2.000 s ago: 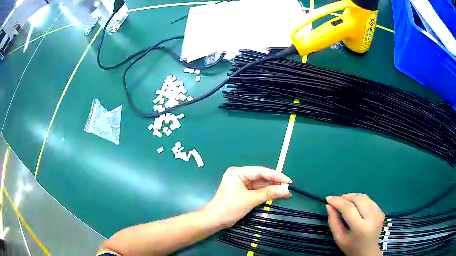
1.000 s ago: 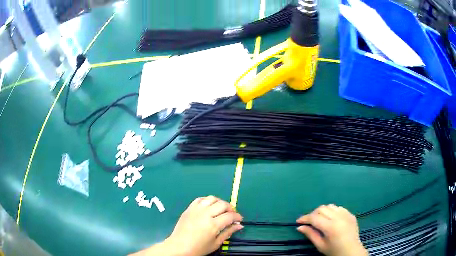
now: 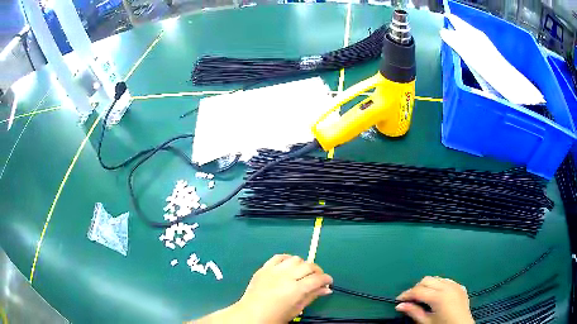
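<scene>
My left hand point(image 3: 288, 286) pinches the left end of a thin black cable point(image 3: 364, 294) near the bench's front edge. My right hand point(image 3: 436, 302) holds the same cable farther right, and its tail runs on to the right. A row of black cables point(image 3: 519, 310) lies beneath, partly hidden by my hands and cut off by the lower edge. No white marker shows clearly at my left fingertips. Loose white markers point(image 3: 182, 201) lie in a scattered pile at the left.
A thick heap of black cables point(image 3: 392, 193) lies across the middle. Behind it are a yellow heat gun point(image 3: 397, 104) with a looping cord, a white sheet point(image 3: 259, 117) and a tied cable bundle point(image 3: 253, 69). A blue bin point(image 3: 487, 136) stands upper right, a clear bag point(image 3: 109, 229) left.
The view has tilted up, showing more of the far bench. Both hands still hold the cable and have moved lower in the picture. The white piece seen earlier at my left fingertips no longer shows clearly.
</scene>
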